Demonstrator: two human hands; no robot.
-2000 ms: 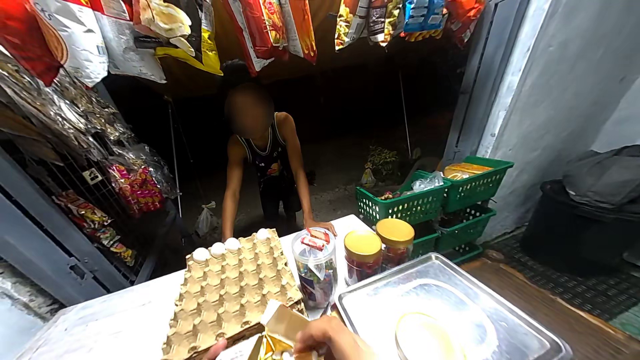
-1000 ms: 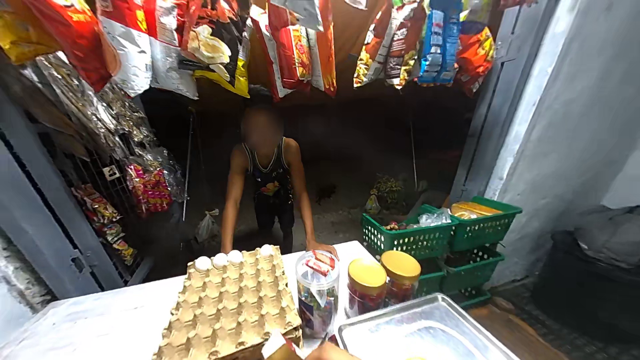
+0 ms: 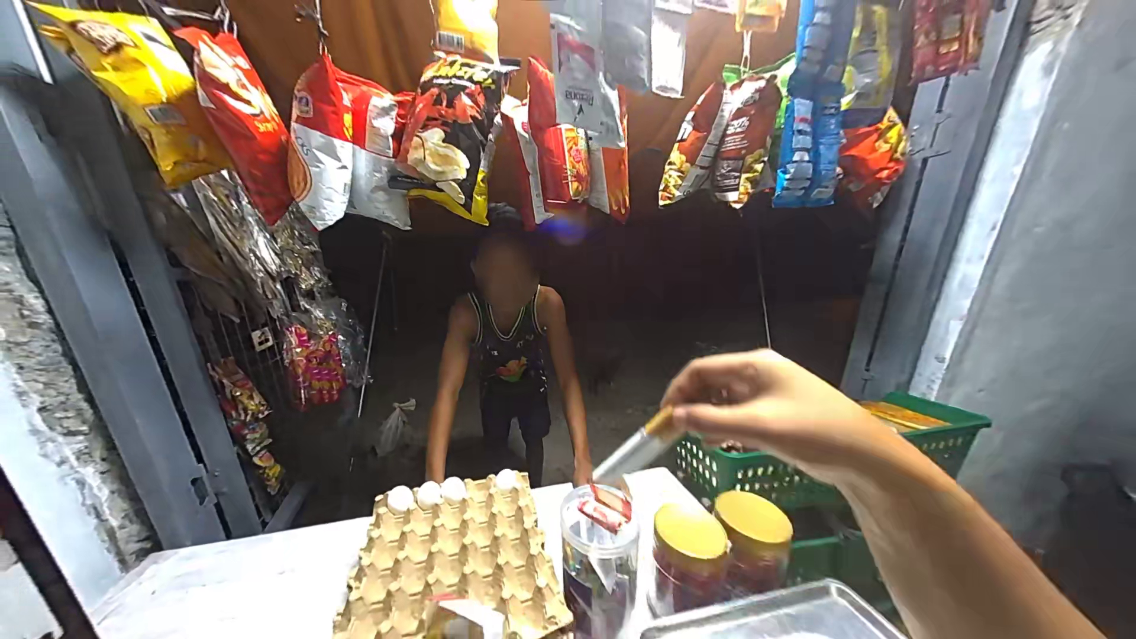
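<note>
My right hand reaches out over the counter. Its thumb and fingers are closed on the golden-brown end of a thin white stick, which looks like a cigarette, blurred and slanting down to the left. Beneath it stands a clear plastic jar with red and white packets on top. To its left is a cardboard egg tray with several white eggs along its far edge. Part of a small open pack shows at the bottom edge, in front of the tray. My left hand is out of the picture.
A person leans on the far side of the white counter. Two gold-lidded jars and a metal tray are at the right, by green baskets. Snack bags hang above.
My right hand has come up from the small pack at the bottom and stretched forward over the jars with the white stick. The view has tilted upward, showing more hanging bags.
</note>
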